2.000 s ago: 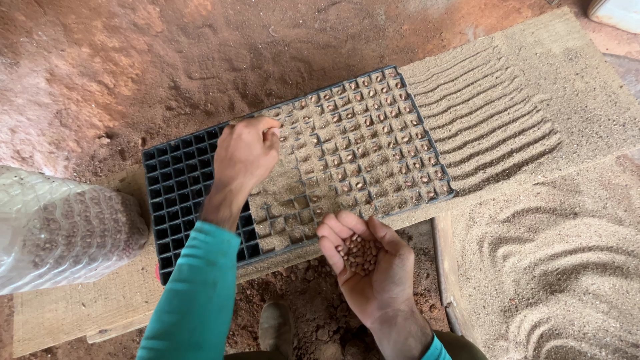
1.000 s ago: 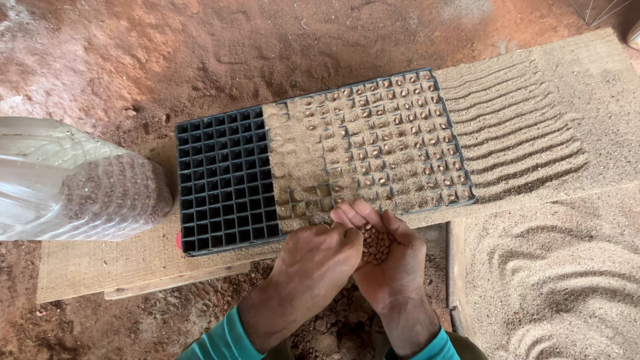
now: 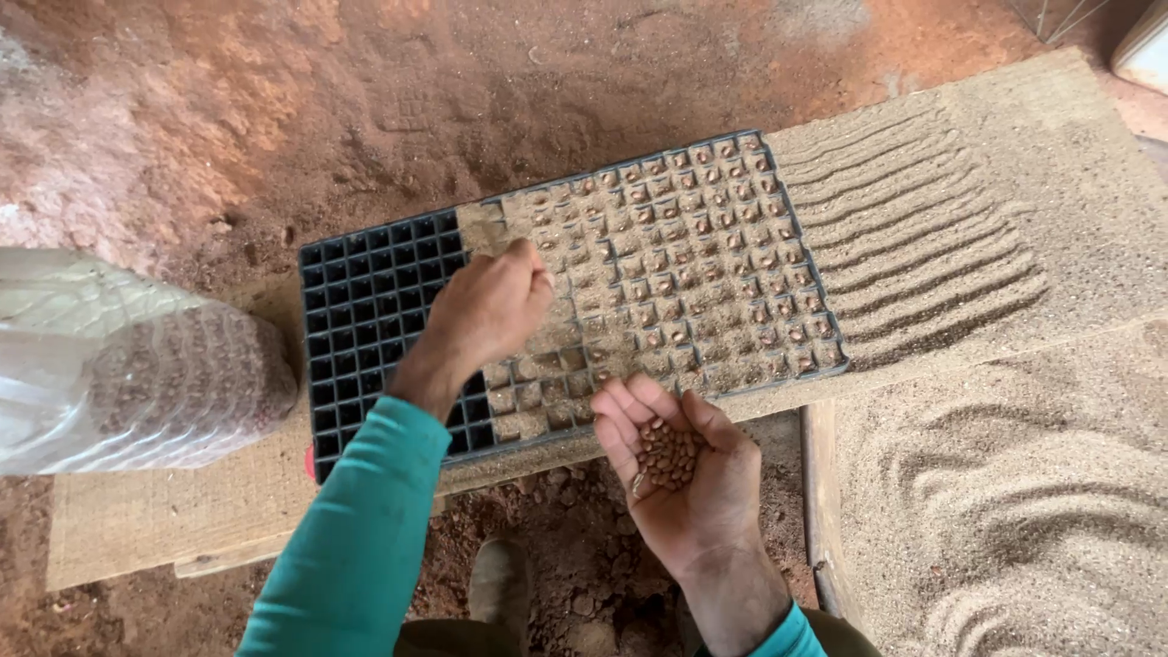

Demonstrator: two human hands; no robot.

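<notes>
A black plastic seedling tray lies at a slant across a board. Its left cells are empty; the others hold sandy soil, and many toward the right have a reddish-brown seed on top. My left hand, palm down with bunched fingers, hovers over the soil-filled cells beside the empty ones. Its fingertips are mostly hidden, so any seeds pinched there cannot be made out. Palm up at the tray's near edge, my right hand cups a small heap of brown seeds.
A clear plastic container of reddish seeds lies left of the tray on the wooden board. Ridged sandy soil covers the board's right part, with more soil at lower right. A shoe stands on the earth below.
My left hand was at the seeds in my right palm one second ago and has moved up and away over the tray. My right hand still cups the seeds.
</notes>
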